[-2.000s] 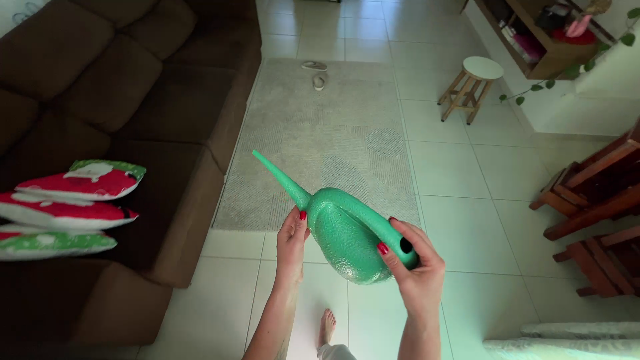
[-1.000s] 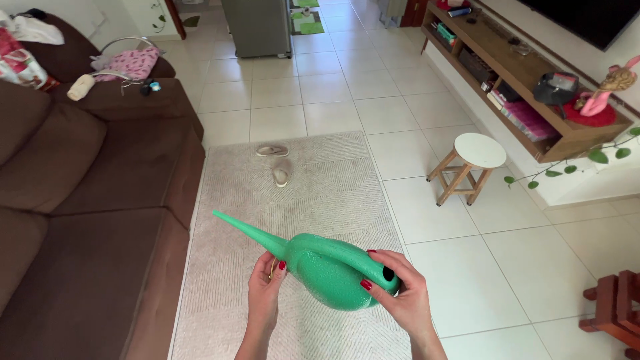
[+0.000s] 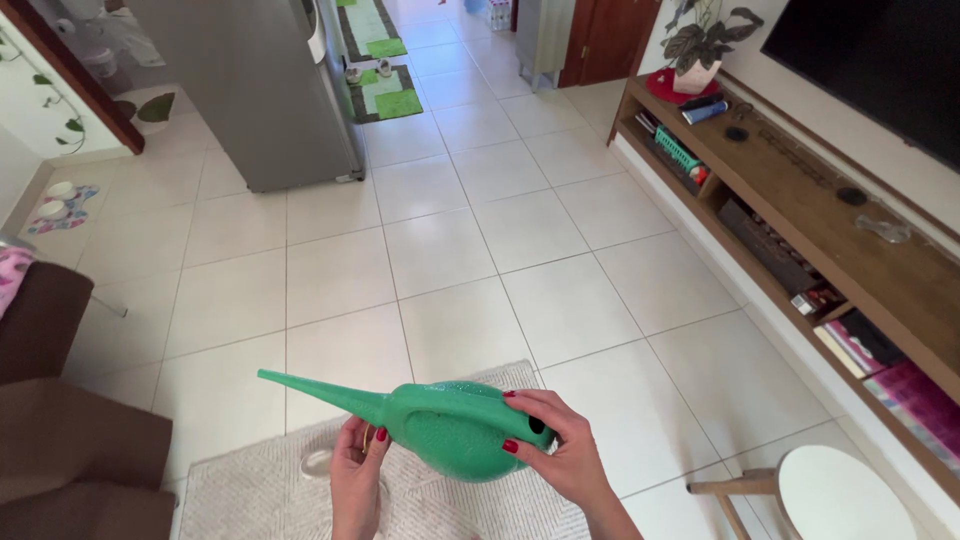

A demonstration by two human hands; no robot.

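A green plastic watering can (image 3: pixel 457 431) is held in front of me at the lower middle of the head view, tilted on its side, its long spout pointing left and slightly up. My left hand (image 3: pixel 360 469) grips it at the base of the spout, with a ring on one finger. My right hand (image 3: pixel 559 450) is closed around the rear end, at the handle near a dark round opening. Red nail polish shows on both hands. Whether there is water inside cannot be seen.
Below lies a light rug (image 3: pixel 247 487) with slippers partly behind my left hand. A white-topped stool (image 3: pixel 840 499) stands lower right. A wooden TV shelf (image 3: pixel 795 180) bears a potted plant (image 3: pixel 697 71). A grey refrigerator (image 3: pixel 247 90) and a brown sofa (image 3: pixel 75 450) are on the left.
The view has moved forward through the room, bringing the refrigerator and potted plant into sight. Both hands keep hold of the watering can, whose spout now points more nearly level to the left.
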